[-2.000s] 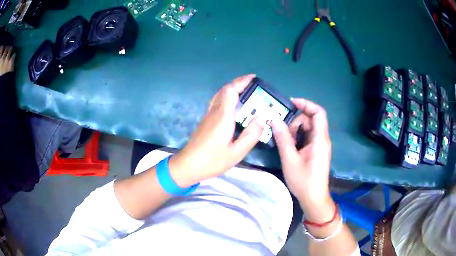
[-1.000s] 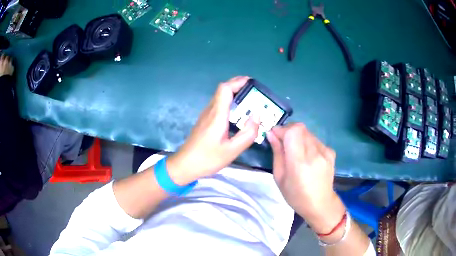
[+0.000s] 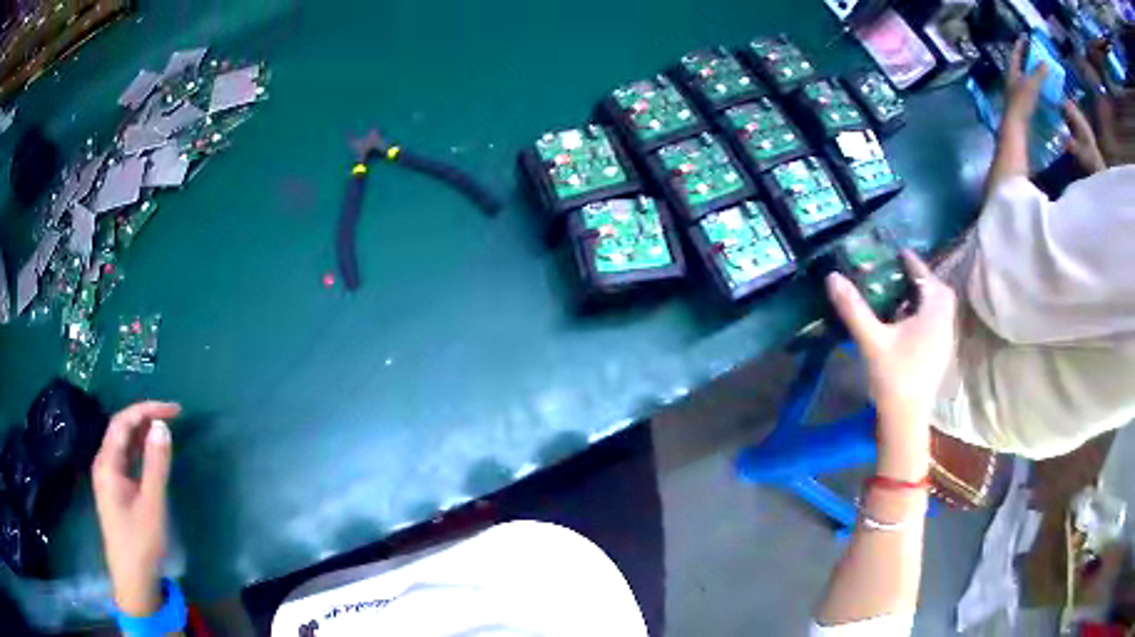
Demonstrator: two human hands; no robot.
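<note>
My right hand [image 3: 906, 326] holds a black housing with a green circuit board [image 3: 875, 271] facing up, at the bench's near edge, just right of the front row of finished units. The fingers grip its sides; the unit is slightly blurred. Finished board-and-housing units [image 3: 626, 240] stand close together in rows, boards up. My left hand [image 3: 135, 479] is at the lower left over the mat, fingers curled and apart, holding nothing. The black speaker halves [image 3: 56, 429] are beyond it at the left edge, partly cut off.
Pliers [image 3: 415, 166] lie open on the green mat [image 3: 411, 373], near a red speck [image 3: 329, 281]. A pile of boards with grey pads [image 3: 121, 184] lies far left, with a single board [image 3: 137, 344] nearby. A person [image 3: 1058, 299] sits at right by a blue stool [image 3: 809, 448].
The view has turned right. My right hand has carried the unit over to the finished rows. My left hand has let go of it and is now apart at the left.
</note>
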